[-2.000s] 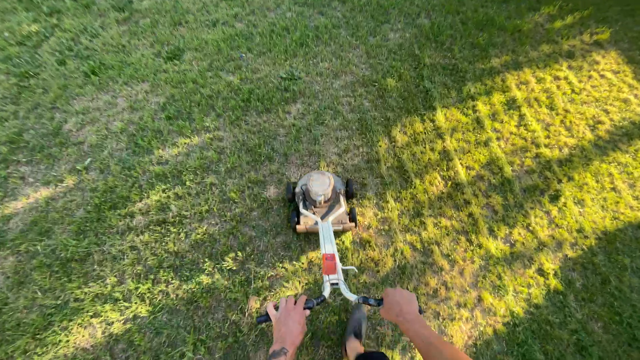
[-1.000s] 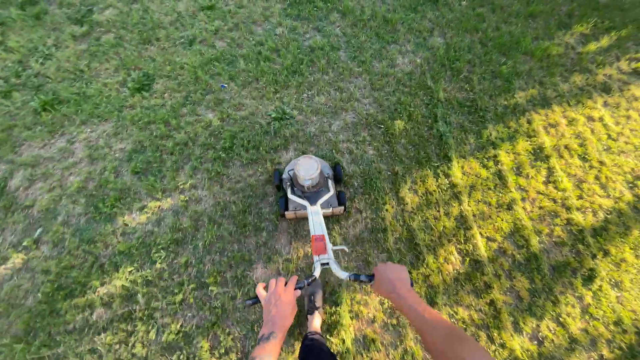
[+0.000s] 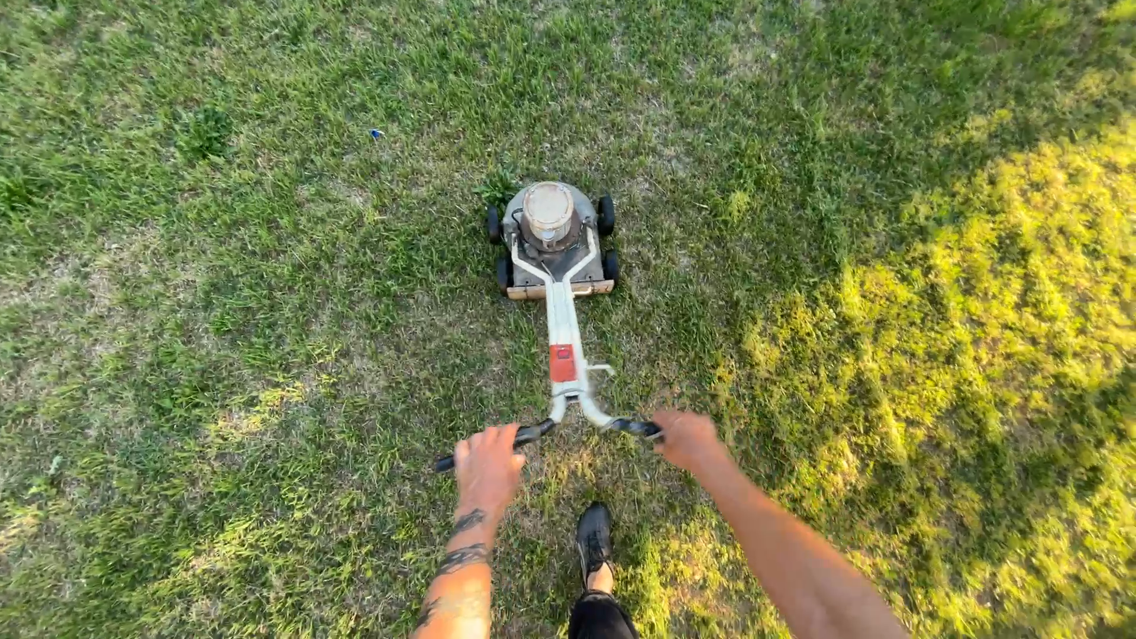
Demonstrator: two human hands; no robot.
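A lawn mower (image 3: 555,235) with a round, worn engine cover and black wheels stands on the grass ahead of me. Its pale metal handle (image 3: 562,319), bearing a red switch box (image 3: 563,363), runs back toward me and splits into two dark grips. My left hand (image 3: 488,461) is closed over the left grip (image 3: 534,433), whose end sticks out beyond it. On the other side my right hand (image 3: 685,437) holds the end of the right grip (image 3: 635,428). The undersides of both hands are hidden.
Patchy grass (image 3: 355,311) surrounds the mower, with sunlit grass (image 3: 976,293) at the right. A small blue object (image 3: 376,134) lies ahead to the left, near a leafy weed (image 3: 206,131). My foot in a black shoe (image 3: 595,537) is behind the handle.
The mower has moved forward over the grass with both hands still on its handle. A leafy weed that was ahead of it is now at its front left edge. The view has shifted along.
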